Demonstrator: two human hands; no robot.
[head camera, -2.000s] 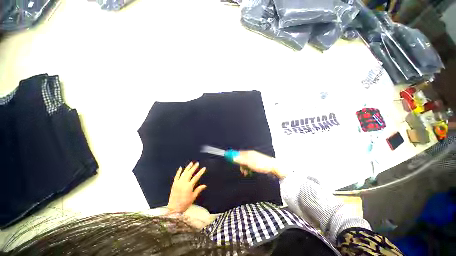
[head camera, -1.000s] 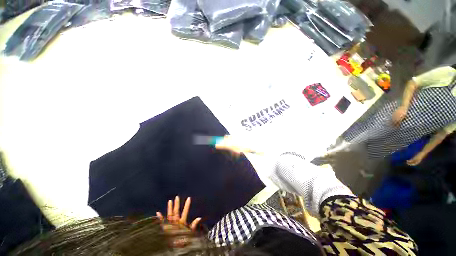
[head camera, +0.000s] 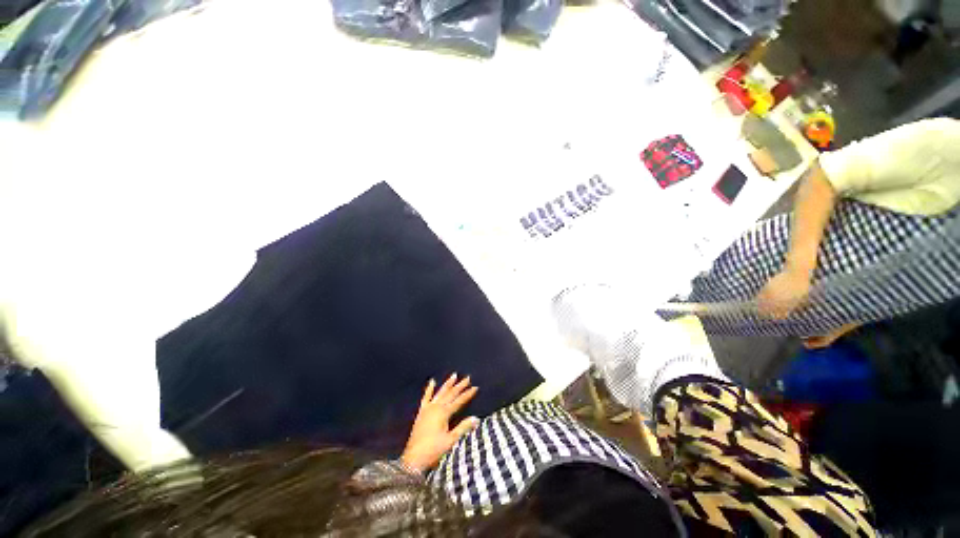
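Note:
A dark sleeveless garment (head camera: 337, 305) lies flat on the cream-white table, its straight hem edge towards the right. My left hand (head camera: 442, 420) rests at the garment's near edge, beside my checked apron, with fingers spread and holding nothing. My right forearm in a pale sleeve (head camera: 621, 342) reaches over the table edge right of the garment. My right hand cannot be made out beyond the sleeve, and no tool is visible there. A flat pile of clear polybags with dark lettering (head camera: 566, 207) lies right of the garment.
Shiny bagged packs (head camera: 432, 23) line the far edge. A red-and-black checked pouch (head camera: 672, 161), a small dark phone (head camera: 731, 184) and red and yellow clutter (head camera: 750, 92) lie at the right. A person in a checked apron (head camera: 863, 247) stands close by the table's right edge.
The teal-handled tool and my right hand have gone from sight. My left hand has moved right along the garment's near edge. The person at the right now appears nearer.

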